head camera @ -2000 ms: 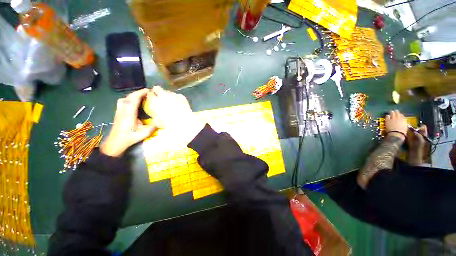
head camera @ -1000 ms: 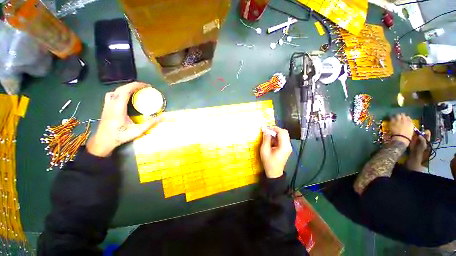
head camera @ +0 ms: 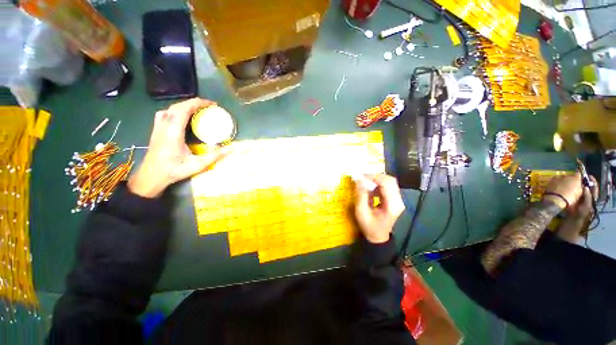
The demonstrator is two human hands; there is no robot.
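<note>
My left hand [head camera: 172, 148] holds a small round open tub [head camera: 213, 125], pale cream inside, at the upper left corner of the yellow-orange flexible circuit strips [head camera: 290, 229]. The strips lie flat in overlapping pieces with a stepped lower edge, and glare whitens their middle. My right hand [head camera: 378, 205] is over their right end, thumb and fingers pinched together. A small applicator with a whitish tip seems to be between the fingertips, mostly hidden; whether it touches the strips I cannot tell.
Left are twisted lead wires [head camera: 100, 176] and wired strips [head camera: 15, 215]. Behind are a smartphone [head camera: 169, 64], cardboard box [head camera: 260, 40] and orange bottle [head camera: 78, 28]. Right are a second lead bundle [head camera: 380, 111], a black box with cables [head camera: 425, 148] and another person's tattooed forearm [head camera: 523, 232].
Two seconds ago my hands were together at the tub. My right hand has since moved to the strips' right end, and has shifted slightly down along them since one second ago. The view has shifted slightly.
</note>
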